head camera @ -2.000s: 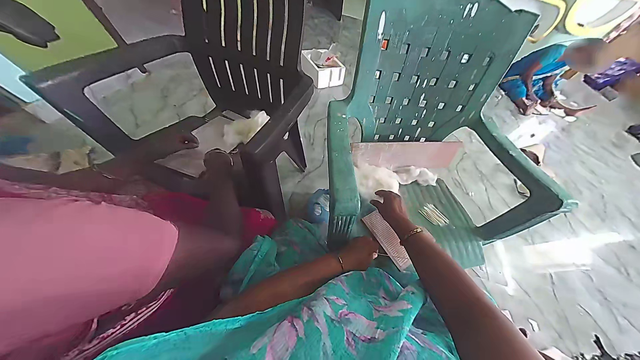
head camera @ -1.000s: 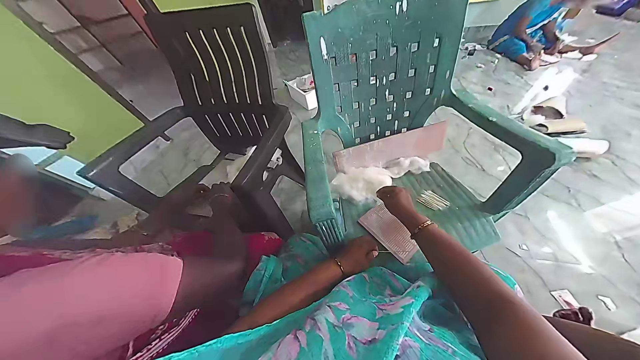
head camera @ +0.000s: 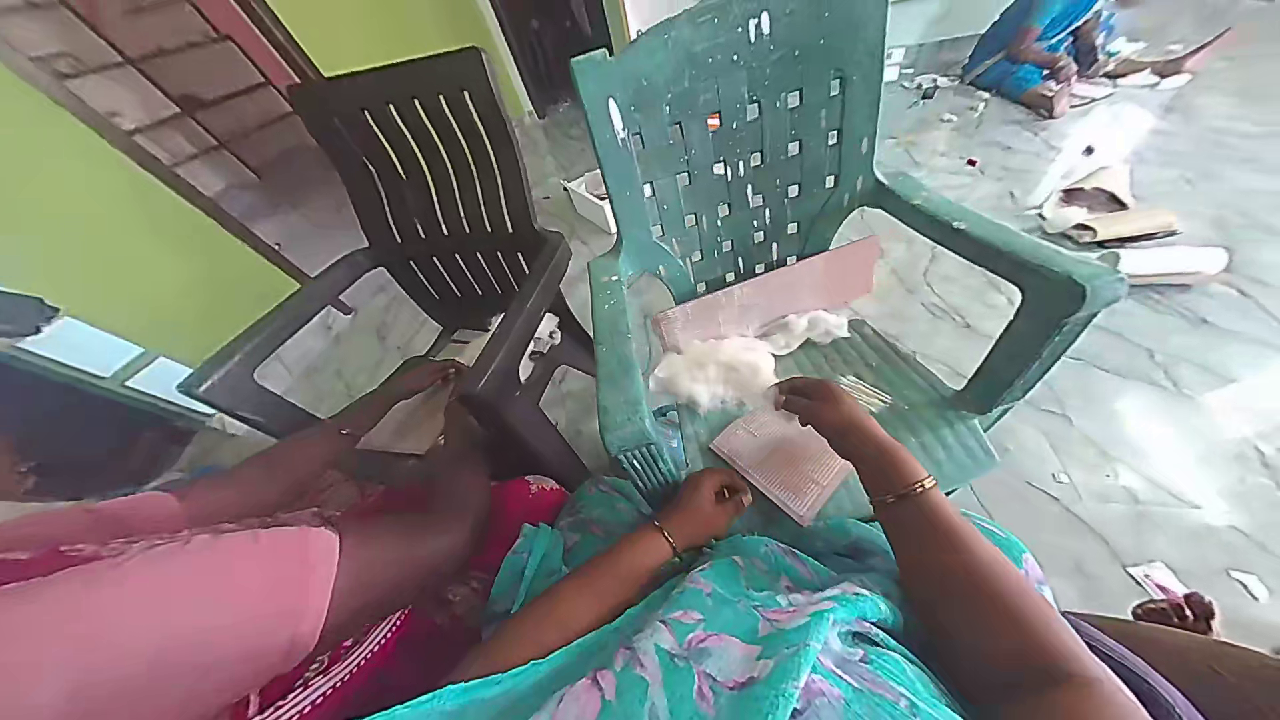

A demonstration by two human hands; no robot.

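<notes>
A green plastic armchair (head camera: 920, 440) stands before me with things on its seat. My right hand (head camera: 825, 410) is at the right edge of a fluffy heap of white cotton (head camera: 715, 372), fingertips pinched on a small bit of it. Below that hand lies a ribbed, pale pinkish board (head camera: 780, 462). My left hand (head camera: 712, 503) is near the board's lower left side, fingers curled; whether it holds something is too small to tell. Thin pale sticks, perhaps rolled cotton wicks (head camera: 868, 393), lie right of my right hand. A longer pink board (head camera: 780, 290) leans at the seat's back, behind the cotton.
At left a person in pink works with both hands (head camera: 425, 385) over a dark brown plastic chair (head camera: 440, 190). Another person in blue (head camera: 1040, 55) sits on the marble floor at the upper right. Rolled and white items (head camera: 1125, 225) lie on that floor. A white box (head camera: 592, 200) stands behind the chairs.
The view has shifted, showing more of the wall at left. My right hand stays by the cotton and my left hand low beside the ribbed board; only small finger movements show.
</notes>
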